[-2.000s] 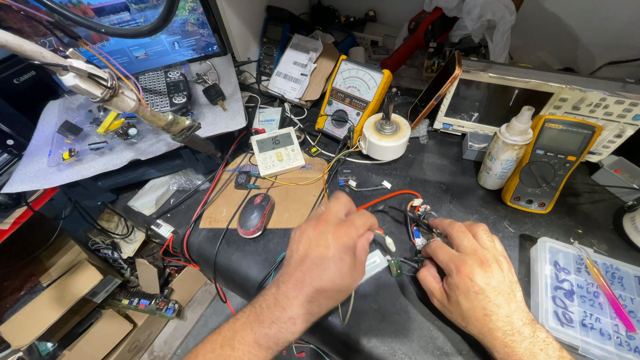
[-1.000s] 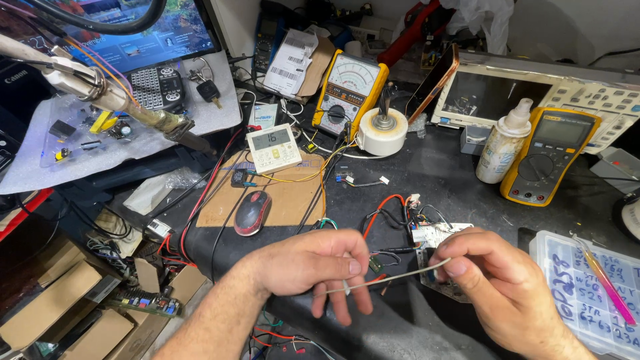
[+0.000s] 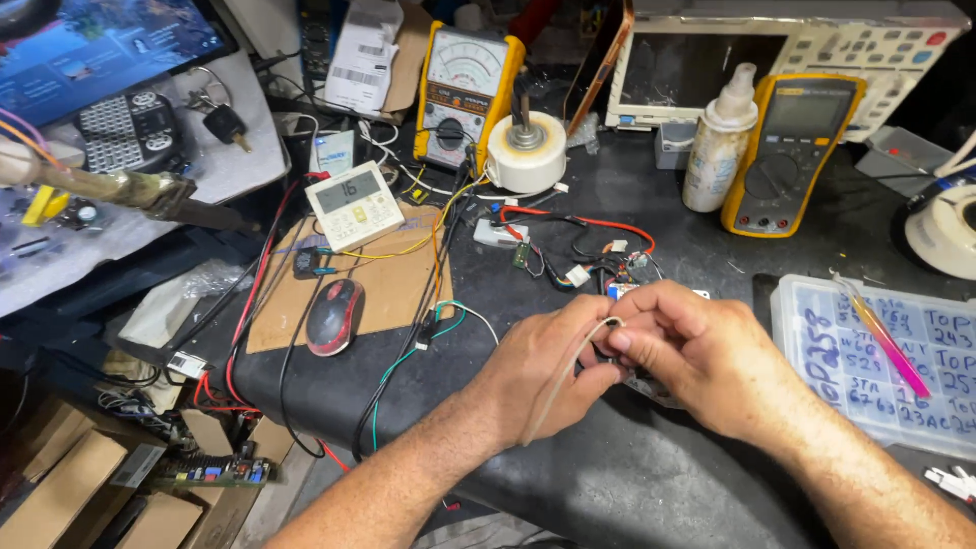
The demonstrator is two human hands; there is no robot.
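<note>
Both hands meet above the circuit assembly near the centre of the bench. A thin pale cable tie or cord (image 3: pixel 563 374) loops over the back of my left hand (image 3: pixel 550 366), and its upper end is pinched in my right hand (image 3: pixel 679 339). The left fingertips touch the right ones at a small dark part, mostly hidden. Behind and under the fingers lies a metal-edged circuit assembly (image 3: pixel 663 390), largely covered. From it run a wire bundle with a white connector (image 3: pixel 577 276) and a red cable (image 3: pixel 614 223); a small green board (image 3: pixel 521 255) lies beside them.
A mouse (image 3: pixel 334 316) and a white controller with a display (image 3: pixel 356 206) rest on cardboard (image 3: pixel 396 305). Behind stand an analog multimeter (image 3: pixel 465 95), a white motor (image 3: pixel 526 156), a spray bottle (image 3: pixel 720 141) and a digital multimeter (image 3: pixel 793 156). A compartment box (image 3: pixel 877 358) lies at right.
My hands have come together, where a second ago they were apart with the pale strip stretched between them. The red cable and wire bundle now lie farther back. The view has moved closer.
</note>
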